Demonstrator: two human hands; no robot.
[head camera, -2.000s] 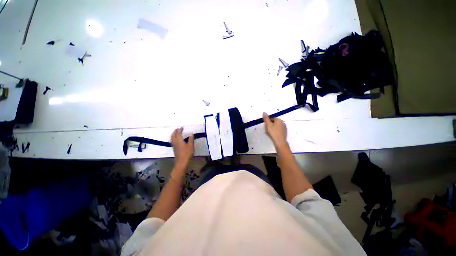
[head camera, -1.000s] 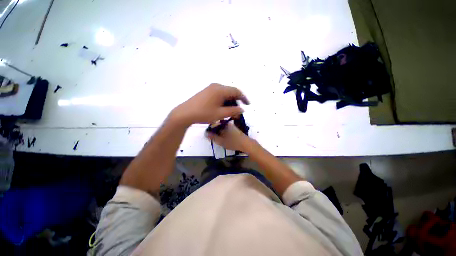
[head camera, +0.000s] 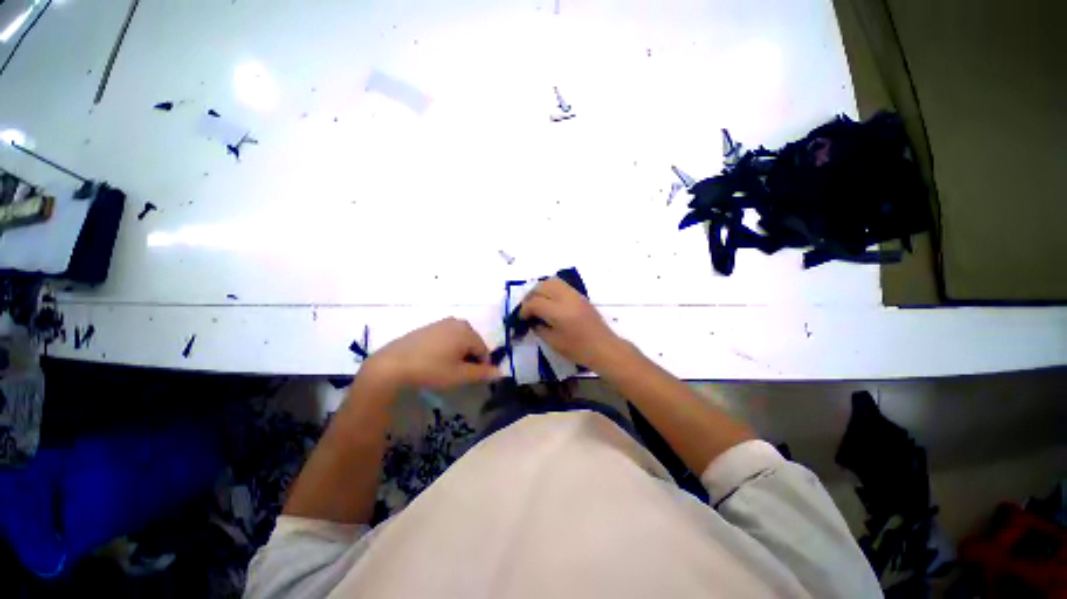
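A small bundle of dark cut pieces with white on top (head camera: 529, 360) lies at the table's front edge, in front of my body. A black tie strip (head camera: 516, 324) runs over it and bunches between my hands. My right hand (head camera: 571, 323) rests over the bundle, its fingertips pinching the strip. My left hand (head camera: 431, 356) is just left of the bundle, its fingertips closed on the strip's other part. The fingers partly hide the strip, so any knot cannot be made out. A small dark piece (head camera: 360, 346) shows beside my left hand.
A tangled black strip pile (head camera: 837, 187) lies at the right, against an olive fabric lay (head camera: 995, 152). A cutting machine's base (head camera: 96, 234) stands at the left edge. Scraps and small grey forked shapes (head camera: 563, 107) dot the white table (head camera: 468, 176). A blue tub (head camera: 105, 491) is on the floor.
The strip, first stretched out to both sides under my hands, is now drawn in over the bundle. My left hand has dropped from above the bundle to its left side.
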